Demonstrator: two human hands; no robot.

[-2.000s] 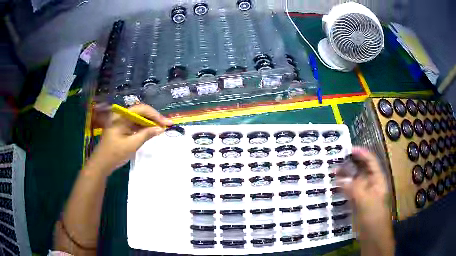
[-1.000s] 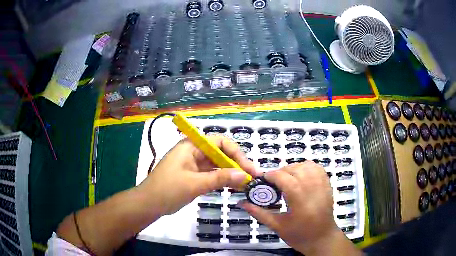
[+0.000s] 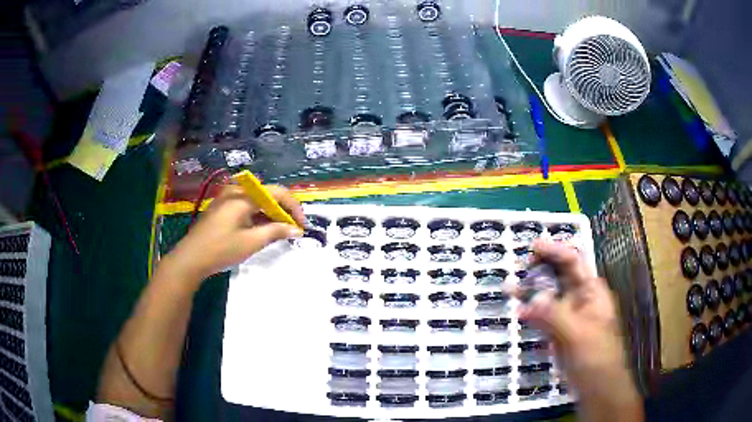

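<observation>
The white plastic tray (image 3: 276, 330) lies in front of me, with rows of speaker drivers (image 3: 399, 275) standing on edge and a bare strip at its left. My left hand (image 3: 239, 227) holds the flat yellow probe (image 3: 268, 199) at the tray's back left corner. Its fingertips are at a driver (image 3: 311, 237) there; whether they still grip it is unclear. Thin leads run behind the hand. My right hand (image 3: 569, 301) is over the tray's right side, blurred, with a driver (image 3: 540, 283) between thumb and fingers.
A clear ribbed tray (image 3: 346, 82) with a few drivers lies at the back. A white fan (image 3: 606, 70) stands at back right beside a blue pen (image 3: 540, 136). The brown board (image 3: 660, 272) with drivers tops a clear stack at right. Another white tray (image 3: 37, 321) is far left.
My hands were together over the tray with the probe against a driver. They have parted: the left hand moved back left with the probe, the right hand moved right. The board now shows another driver.
</observation>
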